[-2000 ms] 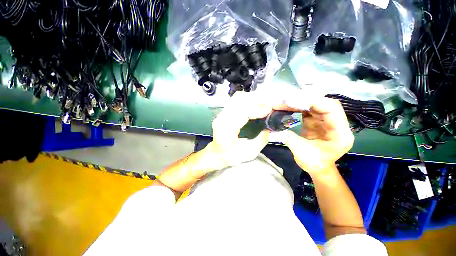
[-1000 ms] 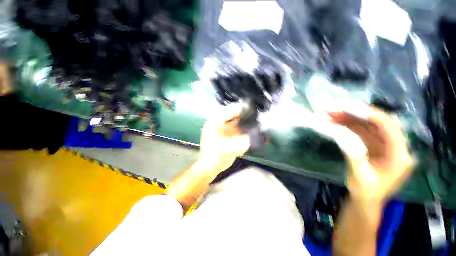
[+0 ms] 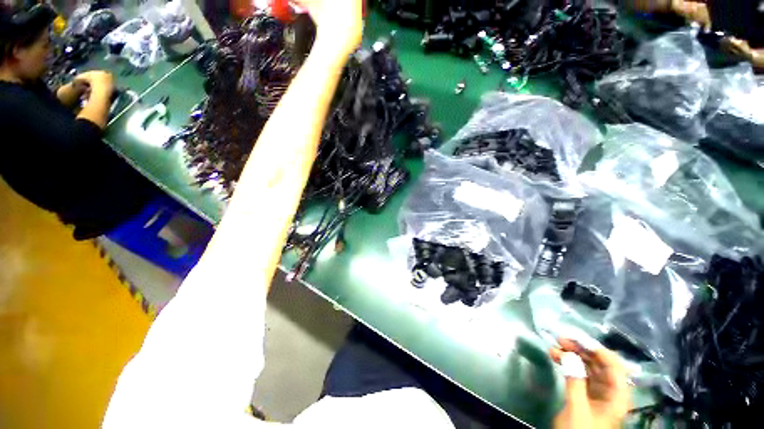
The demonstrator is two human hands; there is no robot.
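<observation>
My left arm stretches far over the bench. My left hand (image 3: 337, 18) is cut off at the top edge, beside something red, so its grip cannot be told. My right hand (image 3: 596, 381) is low at the right over the bench's near side, its fingers loosely curled and apart with a white covering at a tip; I see nothing held. A clear bag (image 3: 469, 205) holds black housing parts (image 3: 456, 272) at its mouth. A black part (image 3: 586, 295) lies near a second bag (image 3: 641, 251). Corded units (image 3: 356, 151) lie heaped under and beside my left arm.
Another person (image 3: 50, 134) sits at the far left with hands over the green bench (image 3: 369, 293). More clear bags (image 3: 662, 163) and dark corded parts (image 3: 544, 42) lie toward the back. Black cables (image 3: 729, 335) are heaped at the right. A blue bin (image 3: 159, 235) is below the bench edge.
The view has turned left and shows more of the bench. My left hand has moved from the near edge far up over the cables. The dark part is out of sight.
</observation>
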